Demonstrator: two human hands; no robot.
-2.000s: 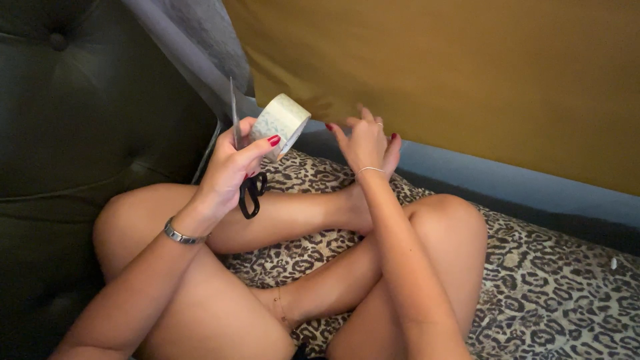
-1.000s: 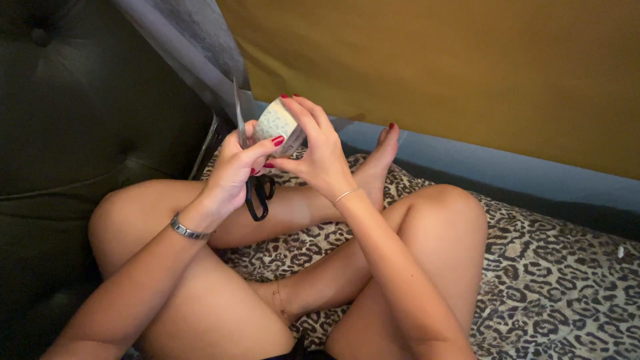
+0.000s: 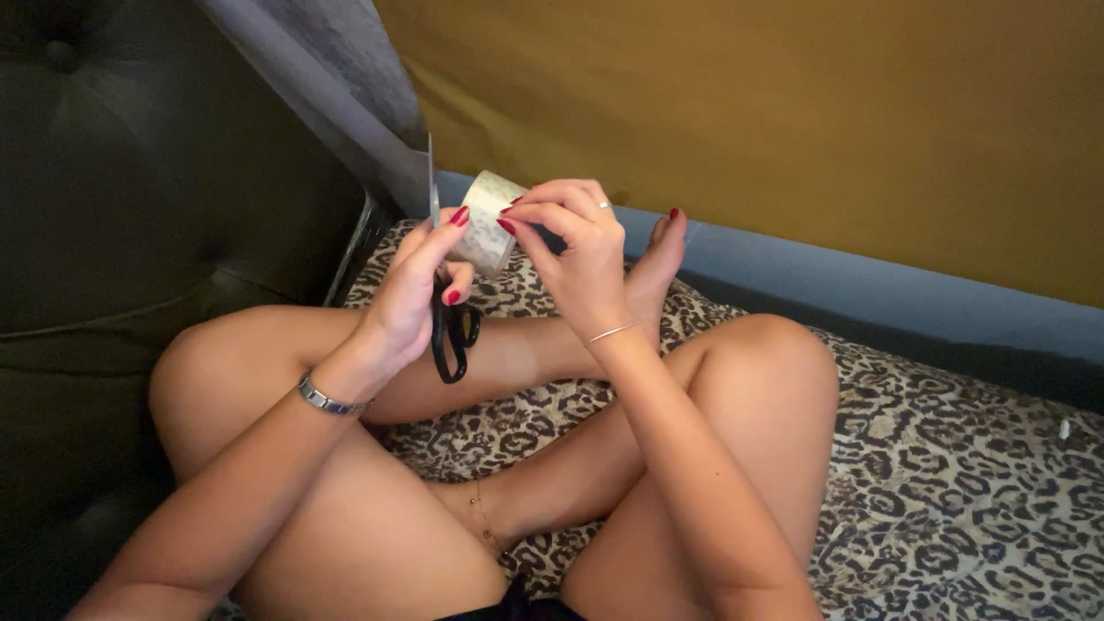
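Observation:
My left hand (image 3: 423, 280) holds a roll of clear packing tape (image 3: 487, 226) by its near left side, with the thumb on the tape's face. The same hand also grips a pair of scissors (image 3: 450, 341); their black handles hang below the palm and the thin metal blades point up beside the roll. Over the roll's right side is my right hand (image 3: 569, 233), its thumb and fingertips pinched together against the tape surface. Whether a tape end lies between those fingertips cannot be told.
My crossed legs rest on a leopard-print cloth (image 3: 966, 483). A dark tufted headboard (image 3: 129, 198) rises at the left. A mustard-coloured cloth (image 3: 759, 112) hangs across the far side, beside a grey fabric (image 3: 345, 78). A small white bit (image 3: 1065, 429) lies at the right.
My right hand was apart from the roll two seconds ago, with its fingers spread near my foot. It came left to the roll, and its fingertips are now pinched at the tape's face.

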